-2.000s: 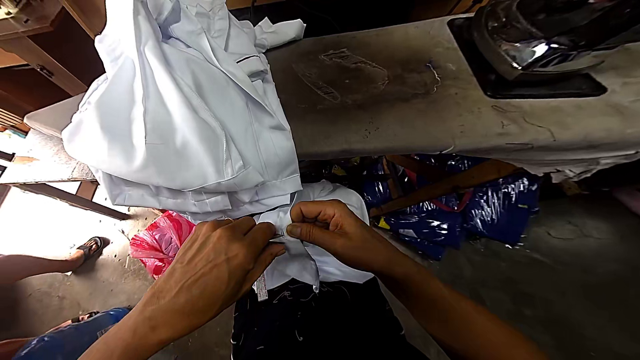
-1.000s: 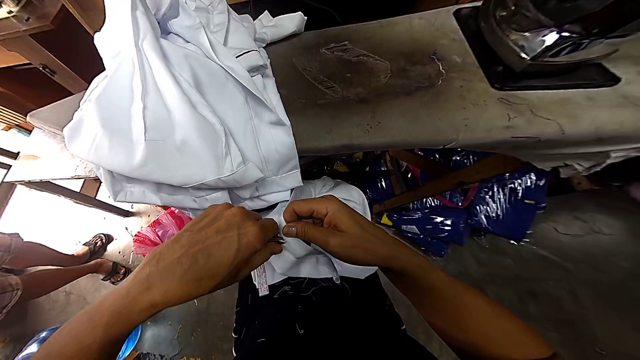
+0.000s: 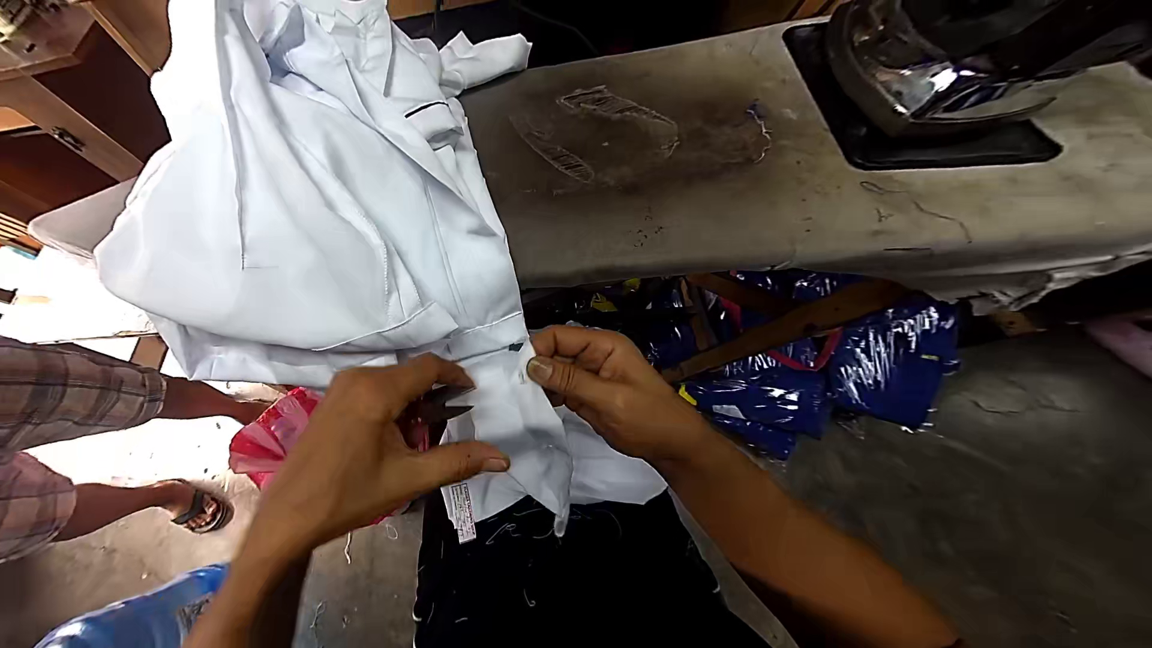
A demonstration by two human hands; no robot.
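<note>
A white shirt [image 3: 315,207] lies bunched over the ironing board's left part, its lower edge hanging over dark-clad legs. My right hand [image 3: 594,387] pinches the hanging edge between thumb and fingers, beside a small dark mark on the cloth. Left of it, my left hand [image 3: 387,441] has thumb and forefinger apart, with small thread snips [image 3: 443,405] held in the palm, their points toward the cloth. A white label bearing writing [image 3: 463,513] hangs from the shirt below that hand.
An iron [image 3: 936,81] rests on a black pad at the right of the worn ironing board [image 3: 630,207]. Beneath lie blue garments in clear plastic [image 3: 882,369]. A pink bag [image 3: 270,436] is on the floor at left, near another person's legs [image 3: 117,504]. Loose threads dot the dark lap.
My left hand has moved left and away from the right hand, and its fingers have spread, with the snips now showing. More of the hanging cloth is uncovered. The other person's legs reach farther into view.
</note>
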